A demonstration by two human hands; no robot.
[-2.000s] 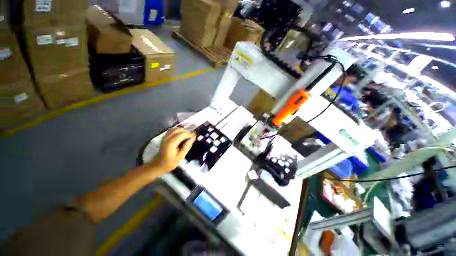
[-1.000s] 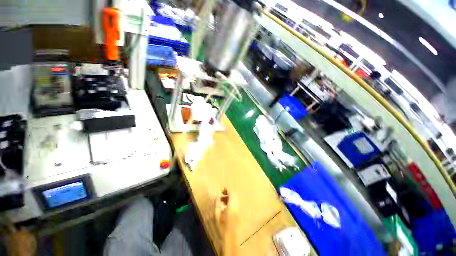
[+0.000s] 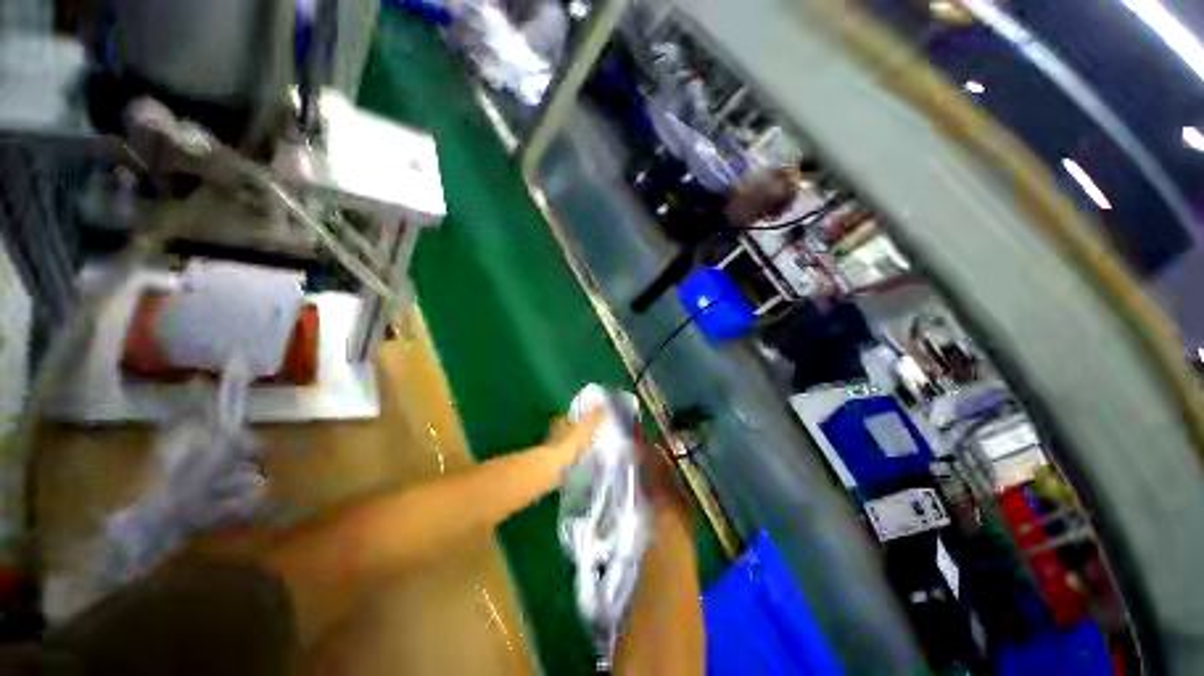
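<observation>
My left hand (image 3: 577, 435) reaches over the green conveyor belt and is closed on the top of a white corded unit (image 3: 606, 508), with its pale cord bundle hanging down. My right hand (image 3: 660, 495) is just beside the unit on its right, blurred and partly hidden behind it; its grip cannot be made out. Another white unit (image 3: 231, 317) lies on the red-brown press nest (image 3: 301, 346) at the left, its cord (image 3: 198, 482) trailing towards the tan bench.
The press cylinder (image 3: 198, 60) and its white frame (image 3: 383, 165) stand at upper left. The green belt (image 3: 482, 284) runs beside the tan bench (image 3: 409, 581). A blue sheet (image 3: 766, 614) lies at the lower edge. Across the line are a person, blue bins and equipment.
The view has swung right and closer to the press and belt. My left hand has come onto a white unit over the belt. A unit now shows on the press nest.
</observation>
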